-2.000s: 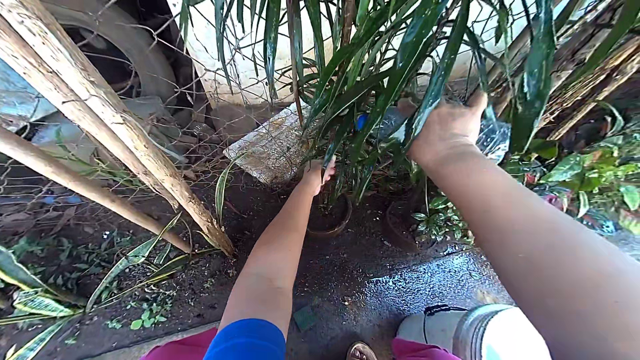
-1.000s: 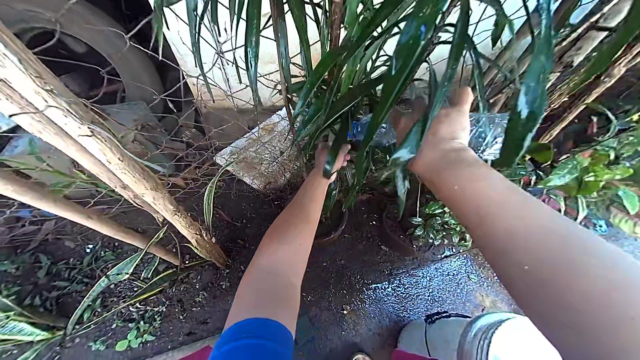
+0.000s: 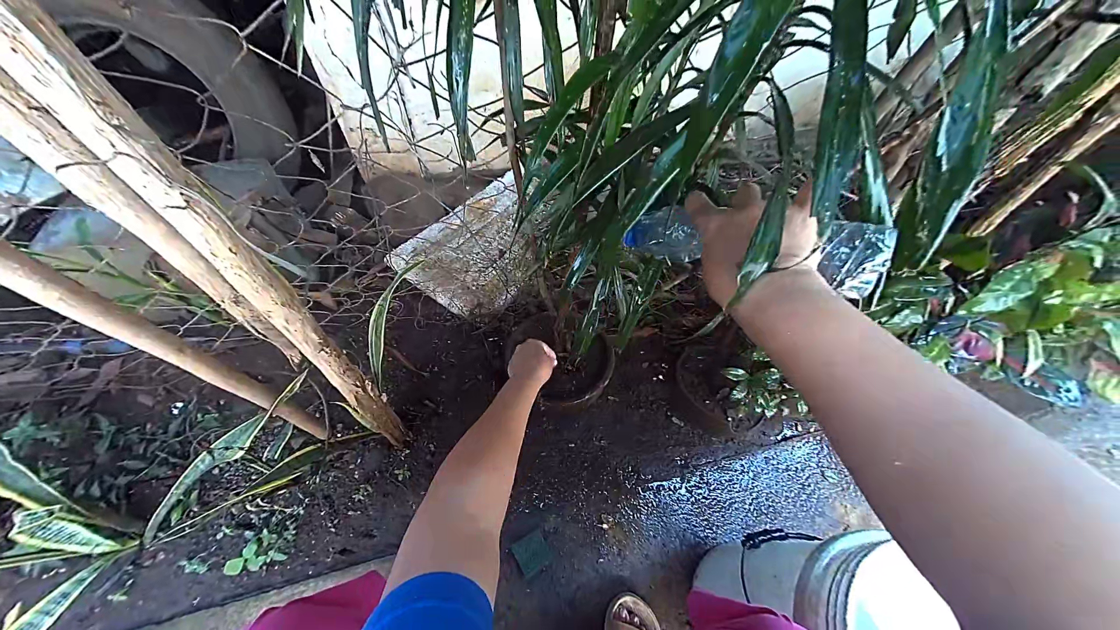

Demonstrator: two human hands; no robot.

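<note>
A clear plastic bottle (image 3: 859,254) with a blue cap lies sideways among long wet leaves (image 3: 665,166), its cap end pointing left. My right hand (image 3: 757,232) is wrapped around the bottle's middle, partly behind a leaf. My left hand (image 3: 533,361) is at the left rim of a round plant pot (image 3: 584,394), its fingers curled and mostly turned from view; whether they grip the rim cannot be told. Stems of the long-leaved plant rise from this pot. A second dark pot (image 3: 700,407) stands to its right, below my right hand.
Wooden poles (image 3: 254,289) and wire mesh stand at the left, with an old tyre (image 3: 236,79) behind. A pale slab (image 3: 477,254) leans behind the pot. Variegated plants (image 3: 219,451) grow at lower left. A white bucket (image 3: 787,569) stands on wet ground near my feet.
My left hand has moved down from the plant's leaves and stems to the pot's rim. My right hand still holds the bottle among the leaves.
</note>
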